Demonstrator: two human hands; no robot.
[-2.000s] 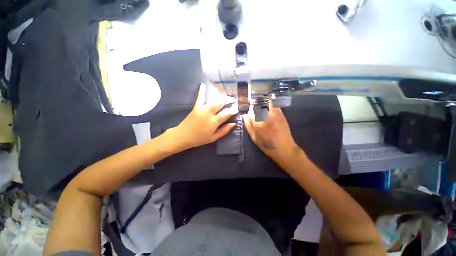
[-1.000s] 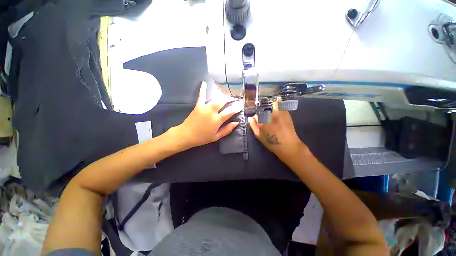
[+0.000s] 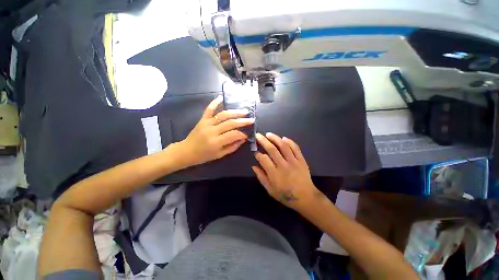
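A large charcoal front panel (image 3: 323, 126) lies under the needle area of the white sewing machine (image 3: 350, 46). A small dark welt (image 3: 253, 134) lies on the panel, partly under my left fingers. My left hand (image 3: 216, 134) lies flat with fingers spread on the welt and panel, just left of the presser foot area. My right hand (image 3: 284, 169) rests on the panel to the right of the welt's near end, fingers a little apart. The foot itself is blurred by glare. A white strip (image 3: 151, 135) lies on the panel left of my left hand.
A dark panel stack (image 3: 54, 109) with a yellow edge is at left. Dark snips (image 3: 402, 86) lie on the bed at right. A ruler marking (image 3: 410, 151) runs along the table's front. Pale scraps (image 3: 27, 240) are lower left, and a blue-rimmed bin (image 3: 457, 178) is lower right.
My right hand has moved back from the needle toward the panel's near edge. The view has shifted, showing more of the machine's side. The welt's near end appears closer to the foot.
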